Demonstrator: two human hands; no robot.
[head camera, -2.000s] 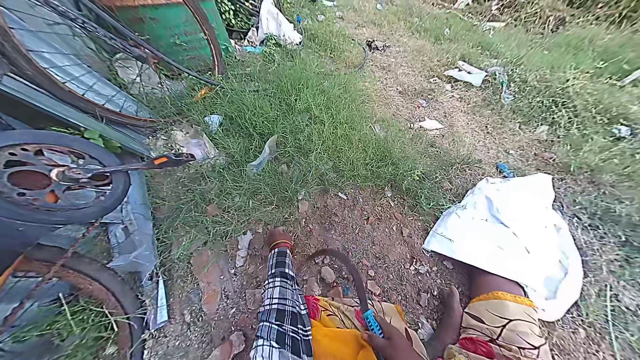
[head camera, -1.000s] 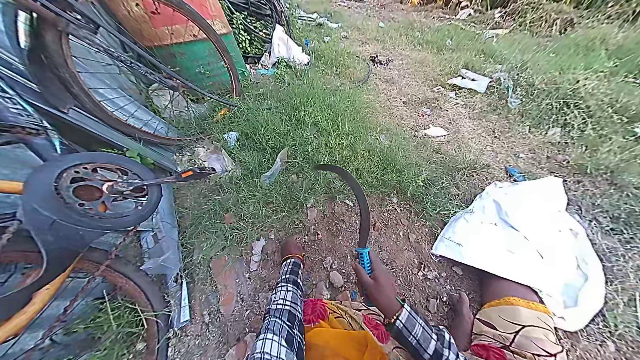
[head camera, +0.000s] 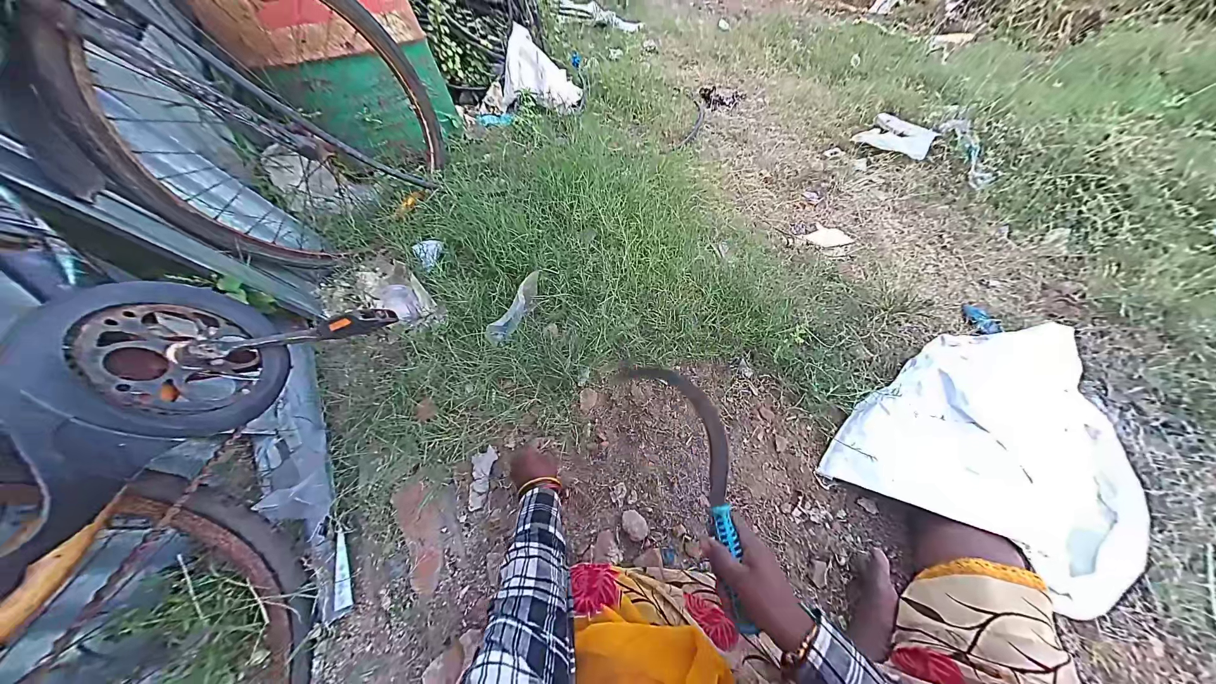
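Observation:
My right hand (head camera: 760, 579) is closed around the blue handle of a sickle (head camera: 712, 442) at the lower middle. The dark curved blade points up and bends left over bare soil, its tip near the edge of the green grass (head camera: 608, 256). To the left, my left hand (head camera: 534, 465) is low at the border of grass and soil, below the wrist bangles; its fingers are hard to make out, and whether it holds grass cannot be told. A white sheet or sack (head camera: 997, 456) lies over my right knee and the ground beside it.
A bicycle lies along the left, with its wheel (head camera: 432, 123), chainring (head camera: 157, 366) and pedal (head camera: 356, 324) near the grass. Stones (head camera: 635, 524) and a brick piece (head camera: 418, 532) are on the soil. Plastic scraps (head camera: 515, 309) lie in the grass. A red and green panel (head camera: 351, 95) stands behind.
The sickle in my right hand has come up from low near my lap, its blade now standing higher over the soil. My left hand remains near the grass edge.

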